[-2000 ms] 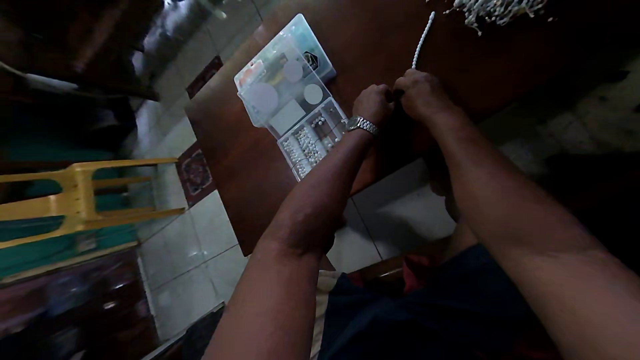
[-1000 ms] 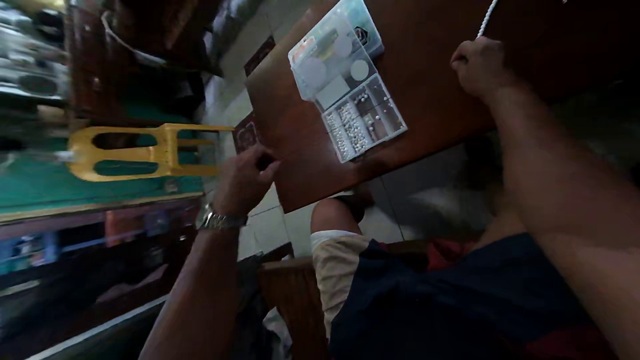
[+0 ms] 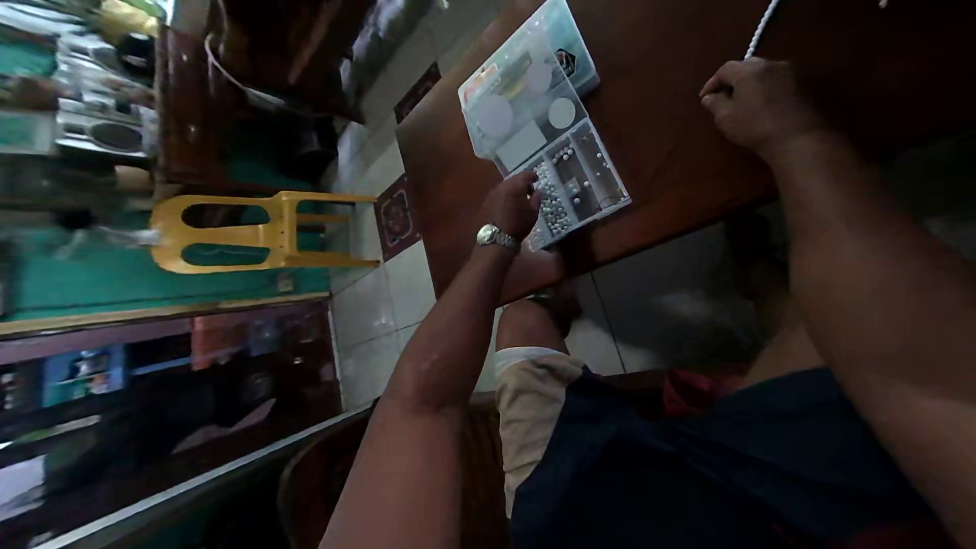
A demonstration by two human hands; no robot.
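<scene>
My left hand [image 3: 512,204], with a metal wristwatch [image 3: 496,235] on the wrist, reaches over the left edge of a clear plastic compartment box [image 3: 610,200]. Its fingertips are at the white beads [image 3: 554,202] there; whether they pinch a bead cannot be told. My right hand [image 3: 751,99] is closed at the end of a strand of white beads [image 3: 761,29], which runs up out of view. The box's transparent lid [image 3: 521,142] lies folded back, overlapping another plastic case [image 3: 573,53].
The dark wooden table [image 3: 663,130] ends just in front of my lap. A yellow plastic chair [image 3: 263,232] stands on the tiled floor to the left. Beneath me is a wooden seat [image 3: 480,450].
My hands were together two seconds ago. My left hand moved away to the left, then came to the bead box. My right hand stays by the strand. The view has shifted.
</scene>
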